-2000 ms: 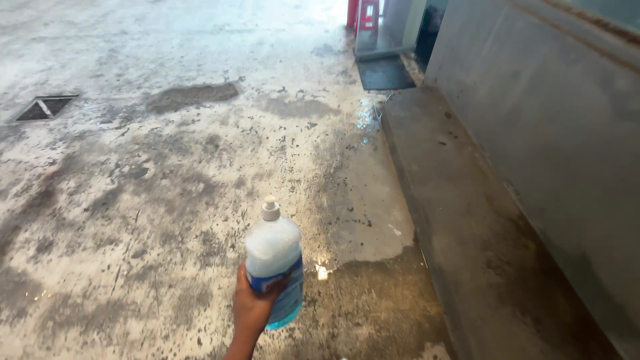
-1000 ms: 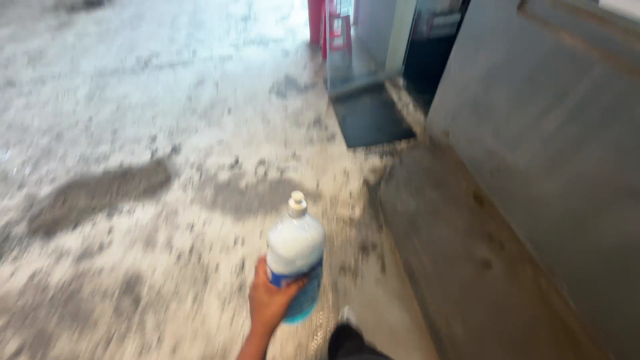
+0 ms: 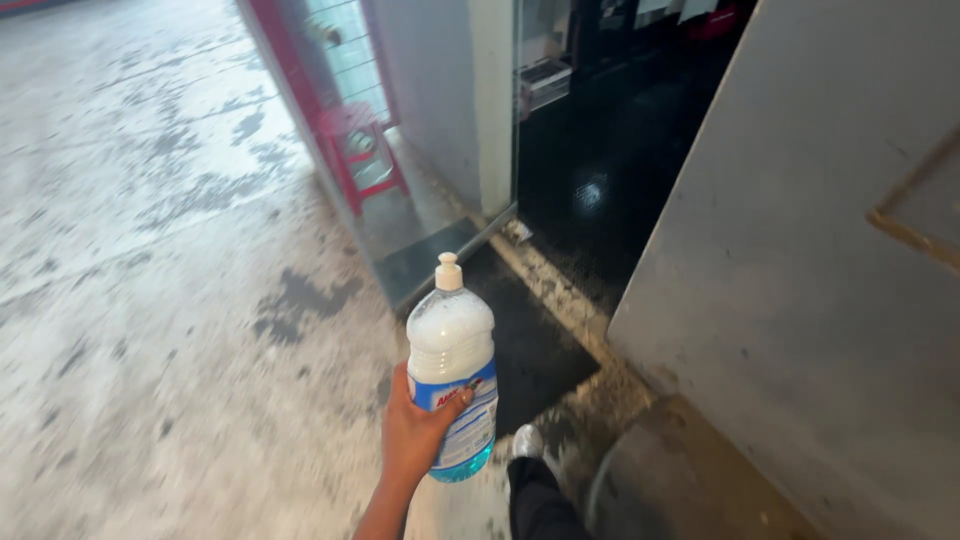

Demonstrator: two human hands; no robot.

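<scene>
My left hand [image 3: 420, 427] is closed around the lower half of a clear plastic Ajax cleaner bottle [image 3: 452, 375], thumb across its blue and white label. The bottle is held upright, its white push-pull cap [image 3: 448, 271] on top. White foam fills the upper part and blue liquid shows at the bottom. Beyond and below the bottle a black doormat [image 3: 536, 349] lies on the floor at a doorway. My right hand is out of the picture.
A glass door [image 3: 420, 172] stands open, a red plastic stool [image 3: 367, 161] behind it. Past the raised concrete threshold [image 3: 551, 281] is a dark wet-looking floor [image 3: 592, 172] with a crate [image 3: 545, 82]. A grey wall [image 3: 787, 247] rises at the right. My shoe [image 3: 527, 441] is beside the mat.
The view has moved forward to the doorway, so the mat, glass door and red stool now appear much closer. The bottle stays in my left hand throughout.
</scene>
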